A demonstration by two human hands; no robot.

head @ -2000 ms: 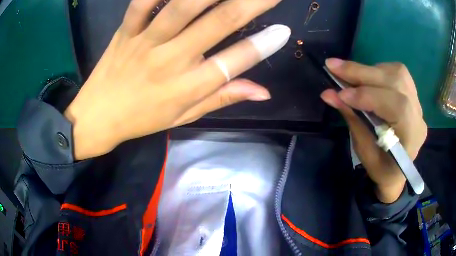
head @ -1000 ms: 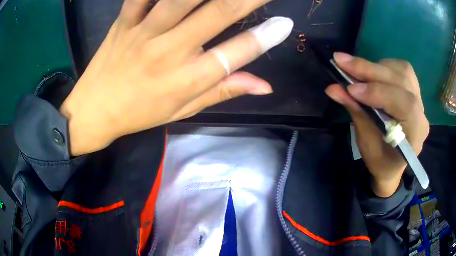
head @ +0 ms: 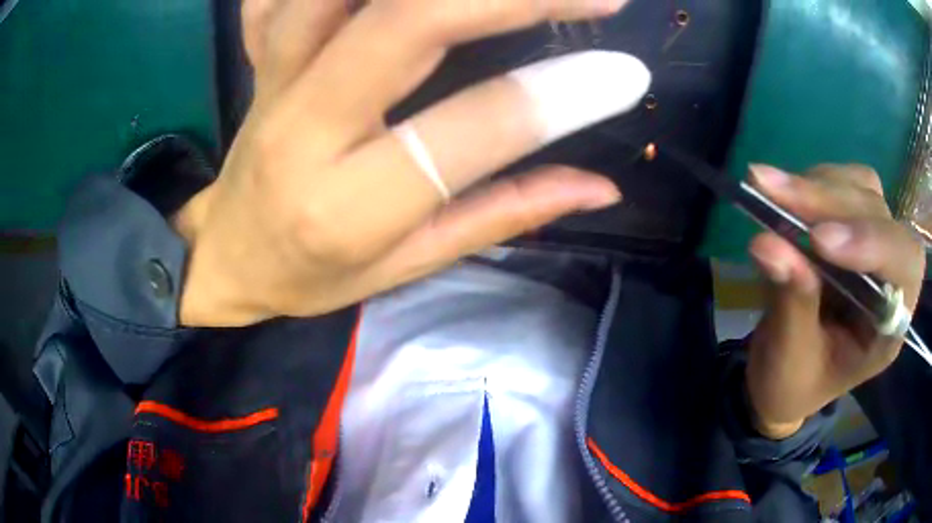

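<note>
My left hand (head: 347, 153) is spread above the black work tray (head: 572, 215), a white finger cot (head: 588, 92) on one finger and a pale band lower down; it holds nothing visible. My right hand (head: 833, 276) holds dark-tipped tweezers (head: 772, 217) with a pale band, pointing left over the tray. A copper coil (head: 650, 151) is near the dark tips; whether they grip it cannot be told. Another coil (head: 651, 102) lies just above it, and a coil with a straight lead (head: 682, 18) lies near the top. More thin leads are partly hidden by my left hand.
The green bench surface (head: 838, 82) shows on both sides of the tray. A shiny clear-edged object (head: 917, 174) is at the right rim. The wearer's dark jacket with orange trim is below the tray.
The view has shifted, so the tray appears further right. The copper coil by the tweezer tips is now below the other coil, having been above it. The tweezers are lower and right.
</note>
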